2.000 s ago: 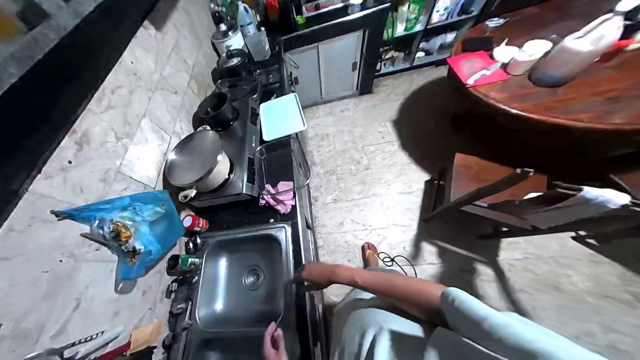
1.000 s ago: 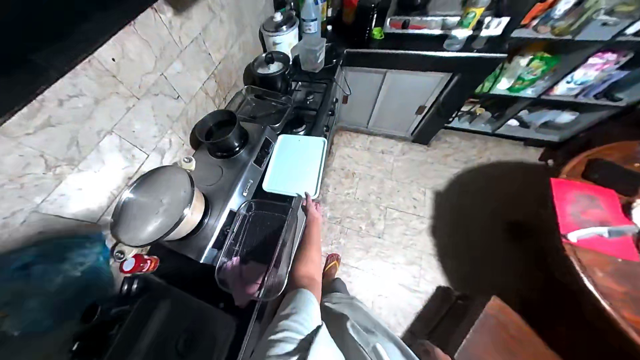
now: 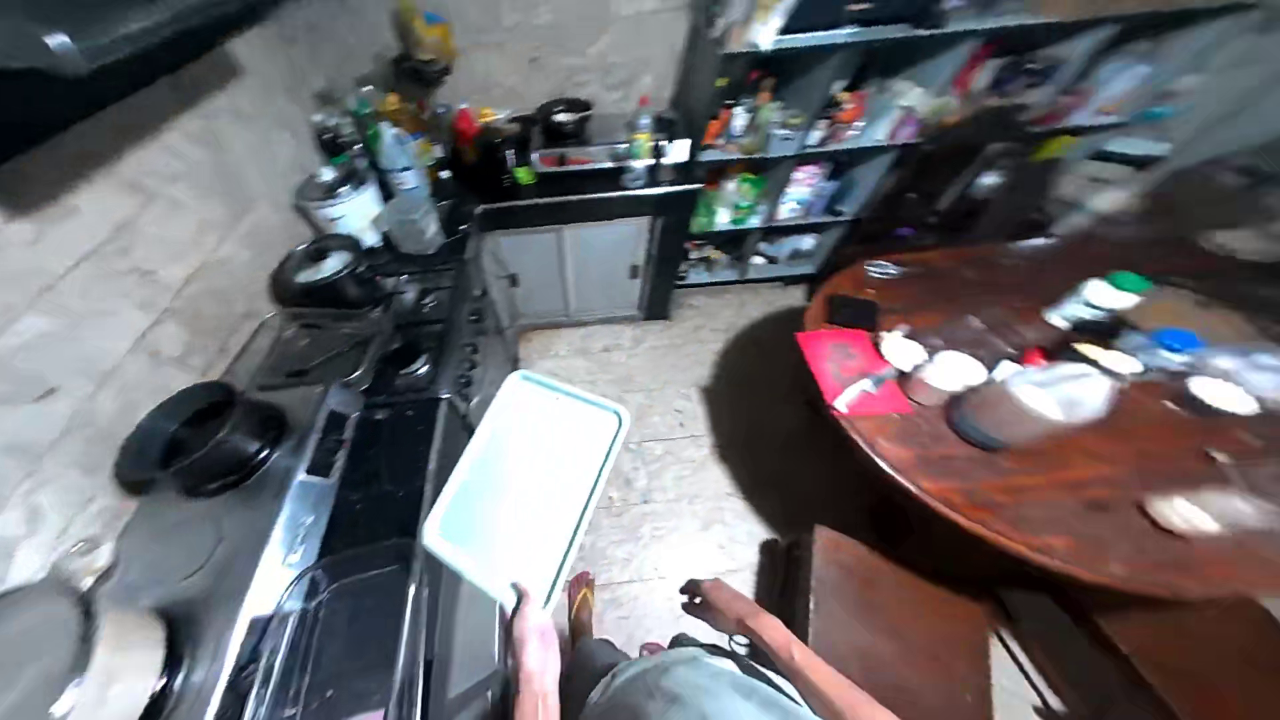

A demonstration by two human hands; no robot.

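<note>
My left hand (image 3: 535, 640) grips the near edge of a pale blue rectangular plastic lid or tray (image 3: 530, 480), which is held out over the floor beside the counter's edge. My right hand (image 3: 722, 606) is held low near the wooden chair, fingers apart and slightly curled, with nothing in it. A clear glass baking dish (image 3: 335, 640) sits on the counter at the lower left, left of my left hand.
On the left are a black pot (image 3: 215, 440), a large pan (image 3: 50, 650) and a gas stove (image 3: 410, 350). A round wooden table (image 3: 1000, 500) on the right bears a red sheet (image 3: 850, 372), a knife and containers. A wooden chair (image 3: 890, 620) stands below it.
The pale blue lid or tray has left the counter and is now in my left hand, over the floor. The view has swung toward the table and shelves.
</note>
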